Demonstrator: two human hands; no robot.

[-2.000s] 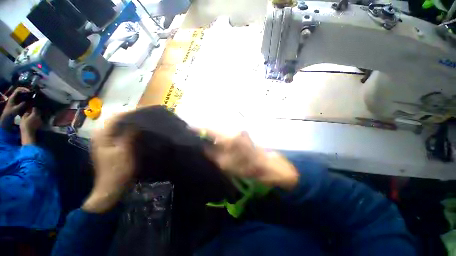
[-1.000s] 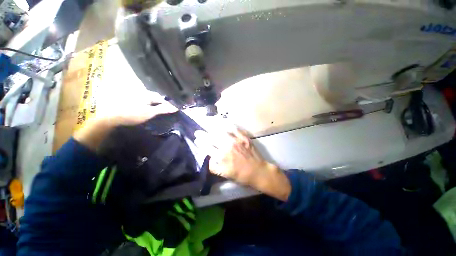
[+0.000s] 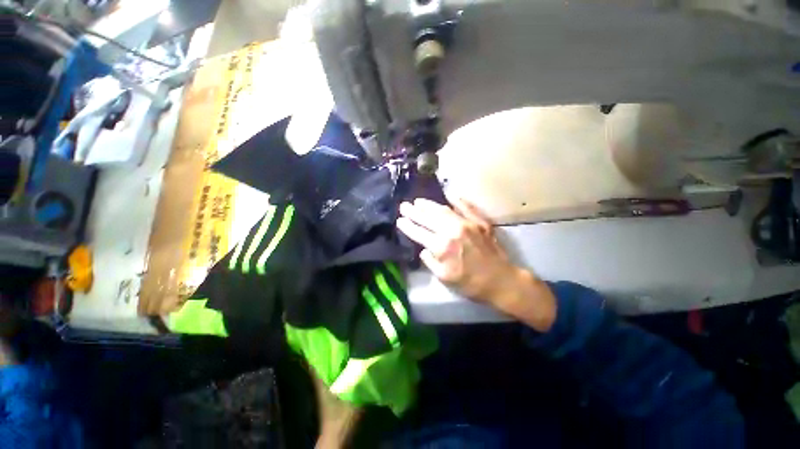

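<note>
A black or navy garment piece (image 3: 351, 197) with neon green stripes and neon green panels (image 3: 351, 355) lies across the machine bed and hangs over the front edge. Its upper part is at the presser foot (image 3: 405, 162), where bright light blurs detail. My right hand (image 3: 469, 250) lies palm down, fingertips pressing the dark cloth just right of and below the foot. Of my left hand (image 3: 336, 421) only skin near the wrist shows below the green panel; the cloth hides the fingers.
The sewing machine head (image 3: 561, 53) stands above the work. Red-handled snips (image 3: 645, 207) and black-handled scissors (image 3: 776, 224) lie at right. A cardboard strip with yellow tape (image 3: 197, 175) lies left, near a yellow-orange object (image 3: 80, 268). Another person's blue sleeve (image 3: 35, 395) shows lower left.
My left hand has left the cloth near the needle and is now low, under the hanging panel. The striped and green parts are spread further out. My right hand stays beside the foot.
</note>
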